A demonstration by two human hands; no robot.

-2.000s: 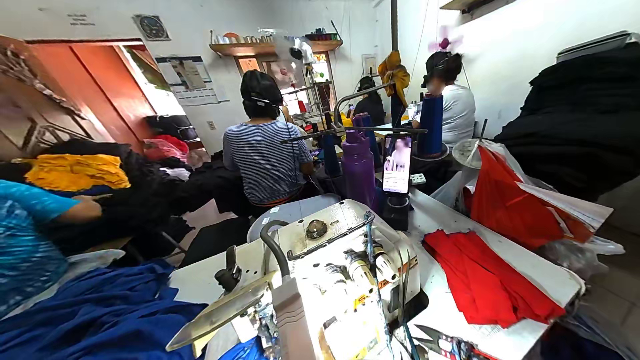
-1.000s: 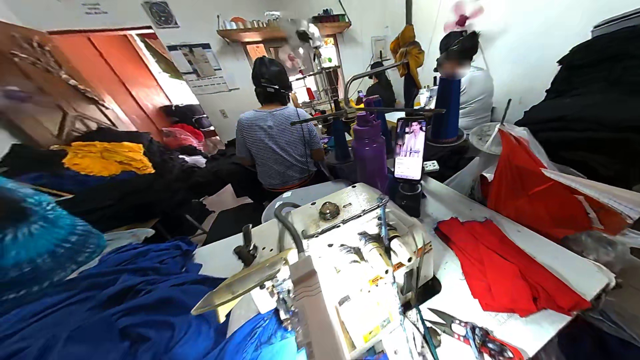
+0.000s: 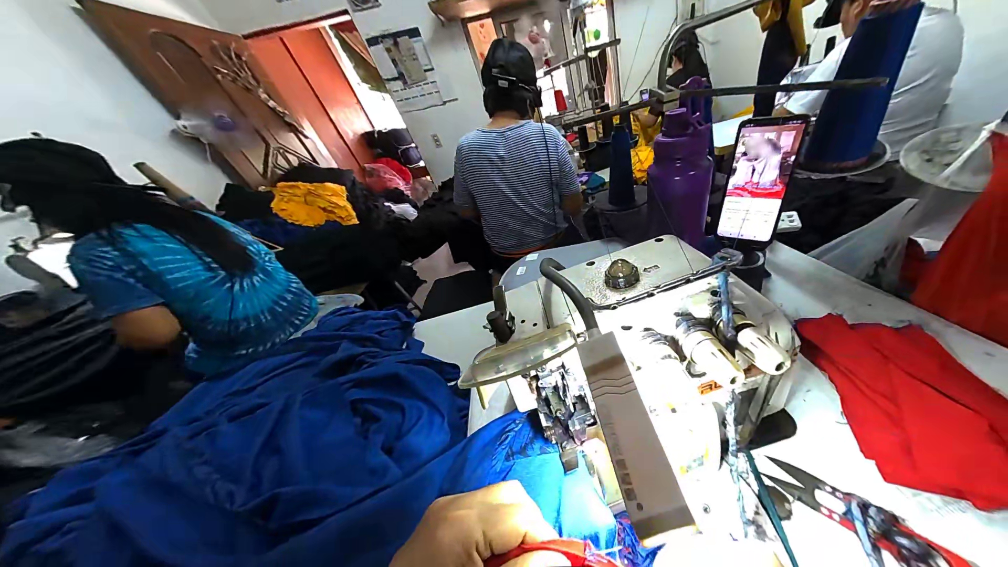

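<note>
At the bottom edge, my left hand (image 3: 476, 524) has its fingers closed on a piece of red fabric (image 3: 551, 551). Just above and right of it, blue fabric (image 3: 512, 457) lies at the presser-foot area of an overlock sewing machine (image 3: 669, 315). A grey lamp (image 3: 630, 433) stands in front of the machine head and lights it strongly. An overexposed pale shape at the bottom, right of the lamp, may be part of my right hand; its fingers cannot be made out. More blue fabric (image 3: 315, 425) is heaped on the left.
Scissors with red handles (image 3: 866, 512) and red cloth (image 3: 906, 402) lie right of the machine. Behind it stand a purple bottle (image 3: 679, 185), a phone (image 3: 762, 177) and a blue thread cone (image 3: 858, 94). Several people sit beyond; one in blue tie-dye (image 3: 197, 283) is close on the left.
My left hand with the red fabric now shows at the bottom; no hand of mine was visible before. The view has turned left and shows more of the person in tie-dye.
</note>
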